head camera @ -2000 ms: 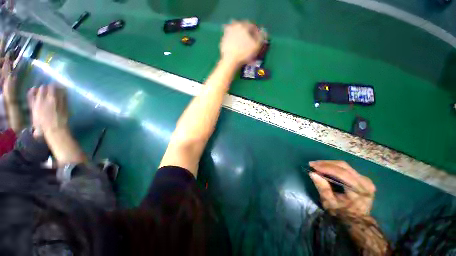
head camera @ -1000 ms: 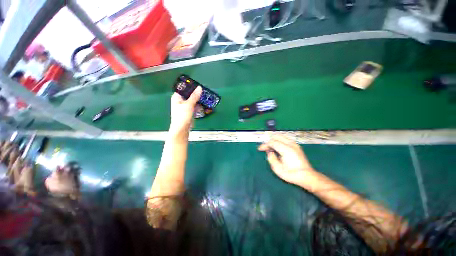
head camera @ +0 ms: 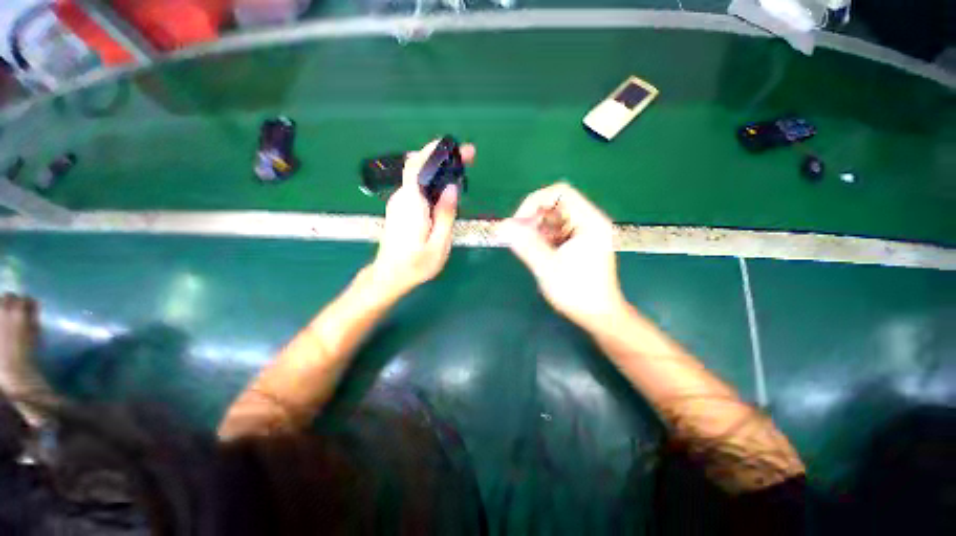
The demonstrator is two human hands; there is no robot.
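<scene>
My left hand (head camera: 414, 225) holds a black handset housing (head camera: 441, 170) tilted above the green belt, near the belt's front rail. Another black handset housing (head camera: 383, 174) lies on the belt just behind and left of that hand, partly hidden by it. My right hand (head camera: 566, 246) is raised over the rail to the right, with its fingers curled; whether anything is in it cannot be told. No tweezers can be made out.
A pale-faced handset (head camera: 621, 108) lies farther back on the belt. A black unit (head camera: 276, 150) lies left; another (head camera: 776, 133) lies right beside a round module (head camera: 811, 166) and white piece (head camera: 848, 177). Speckled rail (head camera: 692, 241) crosses in front. Another person's hand (head camera: 18, 335) is far left.
The view has shifted. My left hand now holds the housing steeply tilted instead of showing its open face. My right hand has risen over the rail and its fingers are more curled.
</scene>
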